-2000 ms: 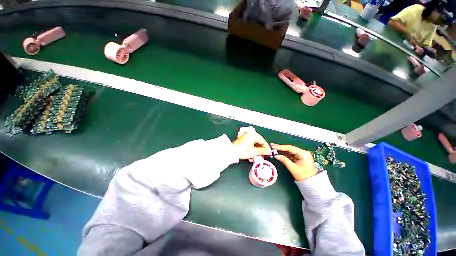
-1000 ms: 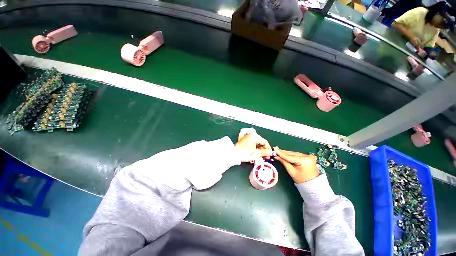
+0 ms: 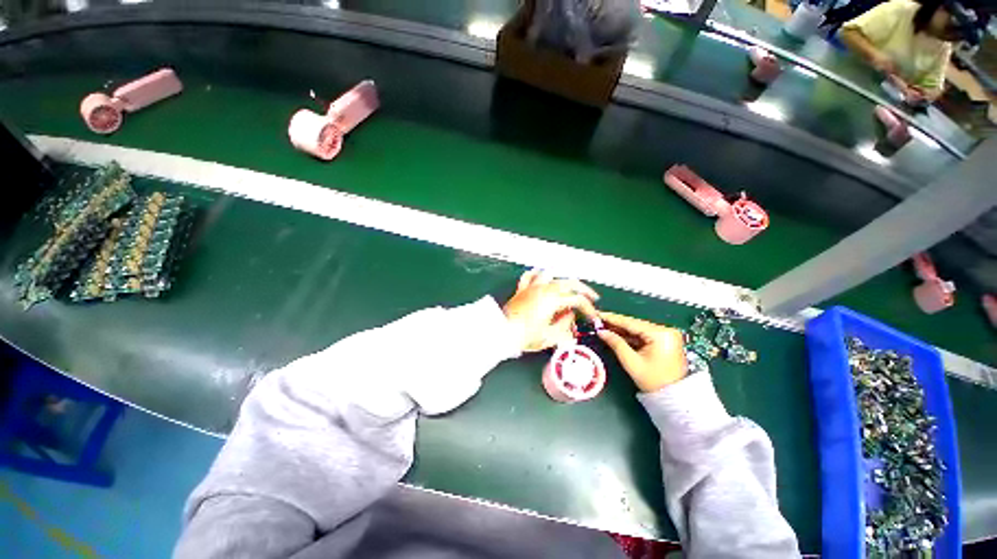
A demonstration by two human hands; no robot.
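A pink fan housing (image 3: 574,373) lies on the dark green bench in front of me, its round red-and-white face up. Its handle is mostly hidden under my left hand (image 3: 546,312), which is closed around it. My right hand (image 3: 649,352) is just right of the handle's neck, thumb and fingertips pinched together at a small dark piece, too small to tell clearly. The fingertips of both hands nearly meet there. A loose pile of small green circuit boards (image 3: 715,339) lies right of my right hand.
Board panels (image 3: 132,246) are stacked at left. A blue bin (image 3: 833,437) of small boards stands at right. Beyond the white edge strip (image 3: 361,207), the belt carries pink fans (image 3: 317,133). A grey post (image 3: 875,240) rises at right. A cardboard box (image 3: 555,68) and a person are farther back.
The fans on the belt have moved right. My left hand's fingers have lifted and spread somewhat over the neck. My right hand stays at the neck with its fingers slightly shifted.
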